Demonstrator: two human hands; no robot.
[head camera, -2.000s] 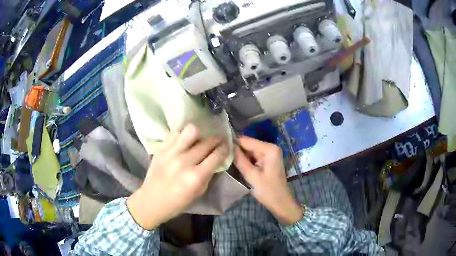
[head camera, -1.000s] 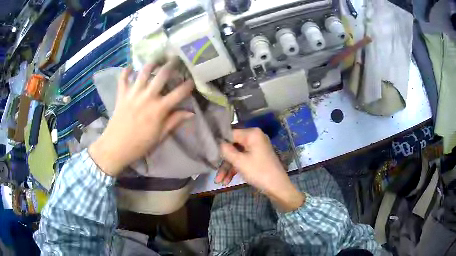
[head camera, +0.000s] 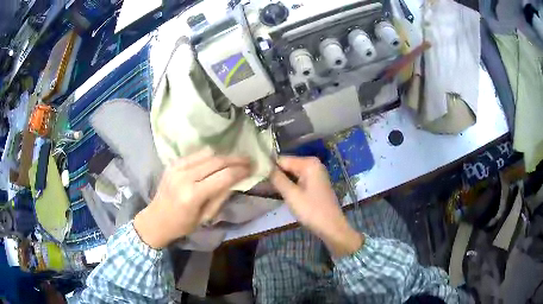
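Observation:
The yellow-green fabric piece (head camera: 193, 122) lies bunched left of the overlock machine head (head camera: 235, 68), its right edge by the needle area. My left hand (head camera: 193, 193) lies on its lower part, fingers bent, gripping the cloth. My right hand (head camera: 309, 193) pinches the cloth edge just below the needle area, thumb and forefinger together. The grey-brown garment body (head camera: 128, 133) lies under and left of the yellow-green piece and hangs below my hands at the table edge. The cloth under my fingers is hidden.
Blue scrap tray (head camera: 354, 151) with trimmings sits right of the needle area. Pale cut pieces (head camera: 446, 65) lie at the machine's right. Plaid cloth (head camera: 83, 130), an orange object (head camera: 41, 119) and a yellow-green scrap (head camera: 50, 205) are at the left. Dark garments hang at lower right.
My left hand has moved right and down from the grey cloth. The yellow-green piece is spread over the grey-brown cloth again. My right hand has stayed near the needle, now at the cloth edge.

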